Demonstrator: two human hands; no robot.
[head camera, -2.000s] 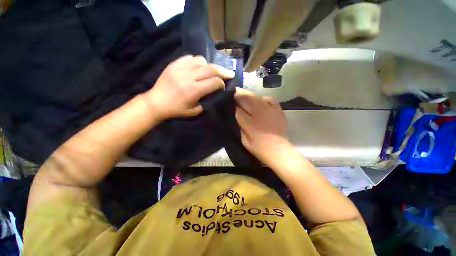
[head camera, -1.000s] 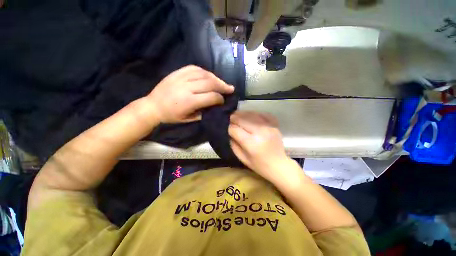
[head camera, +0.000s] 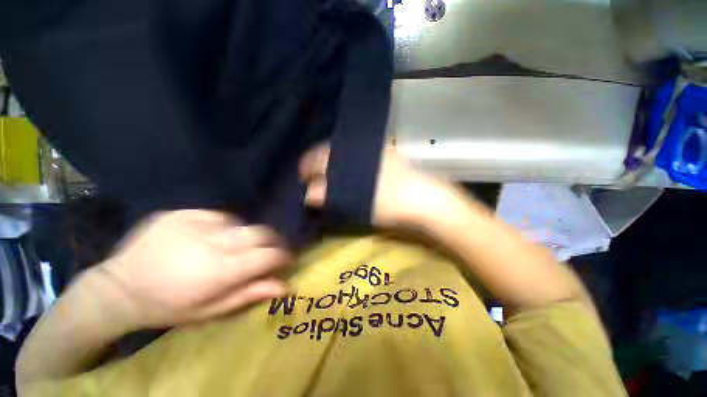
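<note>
The dark garment piece covers the left and middle of the view and hangs over the table's front edge towards my lap. A doubled band of the same cloth runs down at its right side. My right hand is wrapped around this band, with fingertips showing at its left side. My left hand is blurred at the lower edge of the cloth, near my shirt; its fingertips are partly hidden, and I cannot tell whether it grips the cloth. The needle and presser foot are not clearly visible.
The off-white machine bed lies at the right, with a dark seam across it. A blue tray is at the far right. White paper is below the table's front edge. A yellow object is at the far left.
The view has tipped down, so the machine head has left the picture. The cloth is drawn towards my body. My left hand has moved down and left, away from the band; my right hand holds the band.
</note>
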